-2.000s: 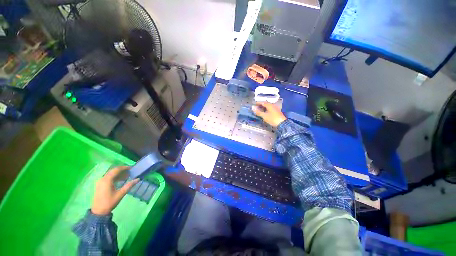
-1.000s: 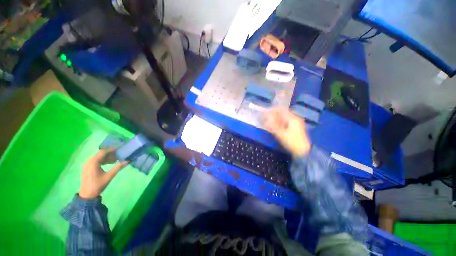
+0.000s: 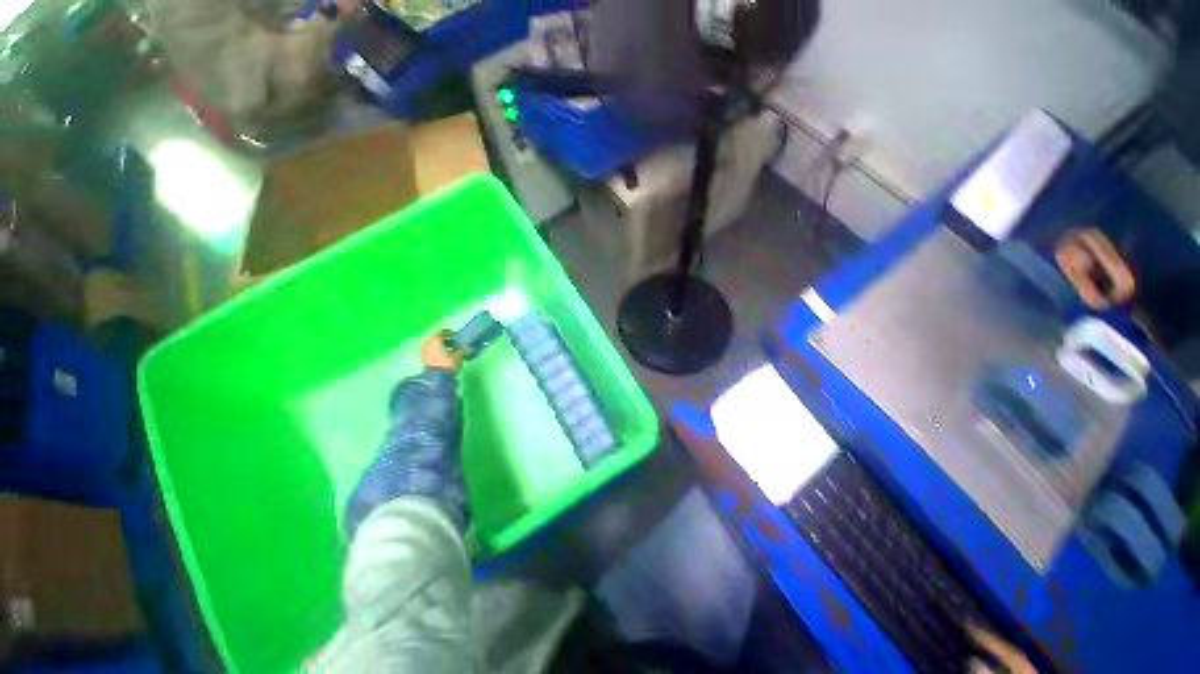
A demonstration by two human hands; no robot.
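Note:
My left hand (image 3: 442,352) is inside the green bin (image 3: 395,221), shut on a blue-grey housing (image 3: 476,332) beside the upper end of a row of several like housings (image 3: 563,391). My right hand (image 3: 1003,650) shows only as fingers at the bottom edge over the keyboard; the rest is cut off. On the perforated plate (image 3: 908,342) a blurred blue-grey housing (image 3: 1029,411) lies near the right part. More housings (image 3: 1132,524) sit to its right on the table.
A white ring (image 3: 1103,360), an orange ring (image 3: 1095,267) and another blue piece (image 3: 1033,270) are at the plate's rear. The keyboard (image 3: 882,560) and white pad (image 3: 773,432) line the table's front. A fan stand (image 3: 675,324) and cardboard box (image 3: 336,198) stand behind the bin.
The view has swung left to the green bin. My left hand has carried a housing deeper into the bin, to the row. My right hand has left the plate area and is now at the bottom edge.

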